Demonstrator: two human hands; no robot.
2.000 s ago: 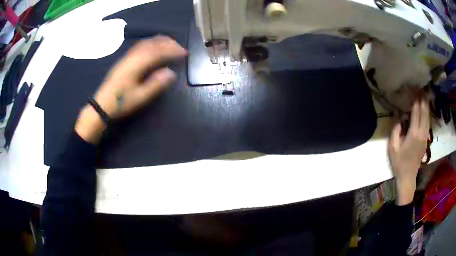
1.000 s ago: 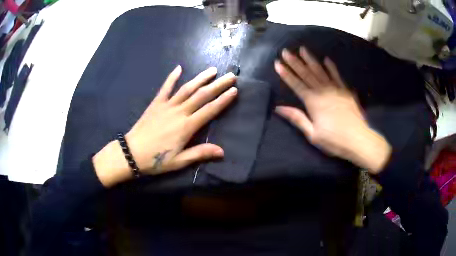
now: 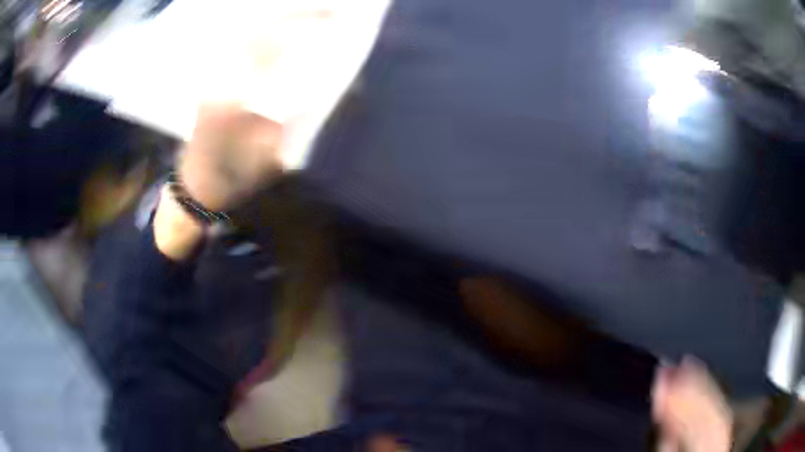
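The view is strongly blurred and turned to the left. The dark garment panel [image 3: 494, 132] lies across the table, its left edge against the white table surface. A small raised dark piece, perhaps the pocket piece, shows faintly on the panel at the right. My left hand [image 3: 231, 150] is blurred at the table's left front edge, near the panel's corner; its fingers cannot be made out. My right hand [image 3: 690, 408] is blurred at the panel's front edge at the lower right; whether it grips the cloth cannot be told.
The white table top [image 3: 238, 62] shows at the upper left. The bright machine lamp light [image 3: 678, 79] falls at the upper right beside dark, blurred machine parts. Below the table are dark shapes and a pale patch [image 3: 304, 380]. A red item shows at the lower right corner.
The view has swung left, so the panel and lamp light sit further right. My left hand has left the panel's middle for the table's front left; my right hand is lower, at the front edge.
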